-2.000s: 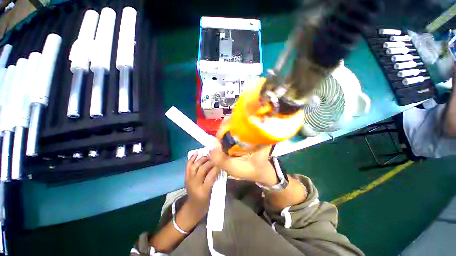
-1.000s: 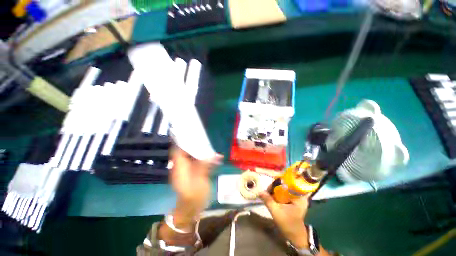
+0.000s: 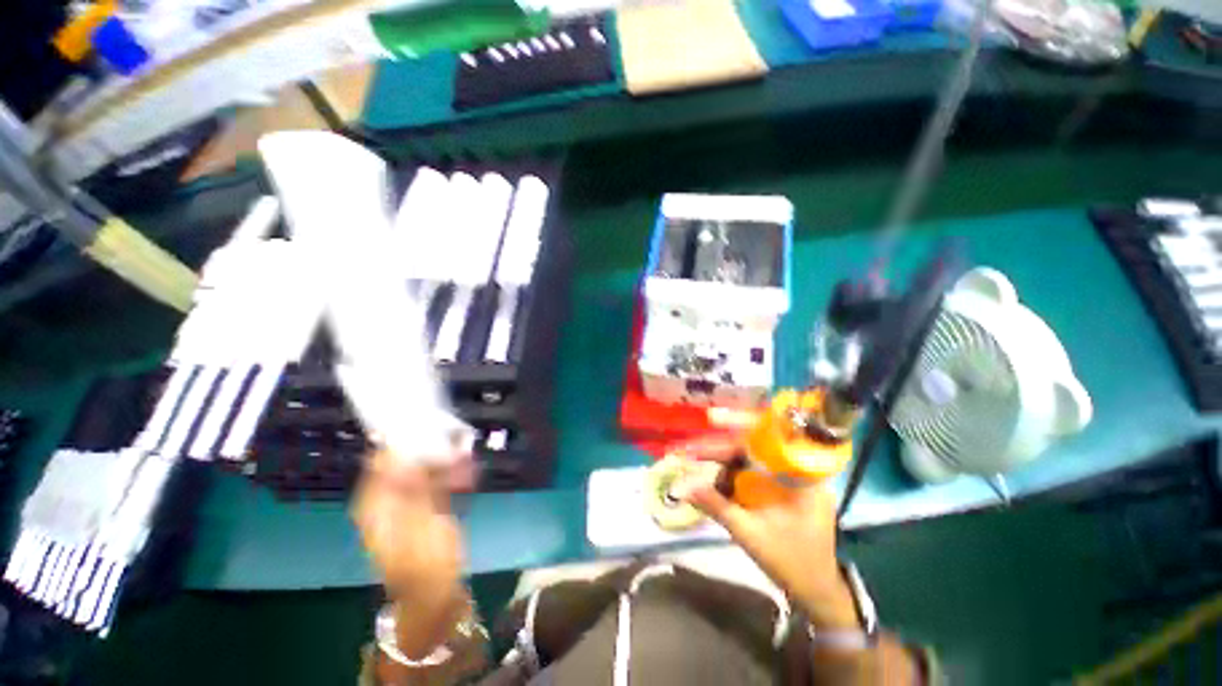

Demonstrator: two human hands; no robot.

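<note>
My left hand point(image 3: 413, 529), blurred, is closed around the near end of a white tripod stand point(image 3: 362, 302). The stand is raised over the black foam trays, its wide end pointing away and to the left. My right hand point(image 3: 784, 529) holds the orange electric screwdriver point(image 3: 793, 442) near the bench's front edge, just in front of the screw feeder. The screwdriver's bit is not clearly visible. A tan roll point(image 3: 674, 493) lies on a white pad beside my right hand.
The screw feeder point(image 3: 710, 315) sits on its red base point(image 3: 657, 418). A pale fan point(image 3: 985, 382) stands to its right. Black foam trays point(image 3: 529, 402) hold closed white stands. More white stands point(image 3: 228, 402) lie at left. Another black tray point(image 3: 1179, 302) is far right. A cord hangs above the screwdriver.
My left hand has moved left with the white stand. My right hand still holds the screwdriver and has barely moved since a second ago. Two seconds ago both hands were together at the lap.
</note>
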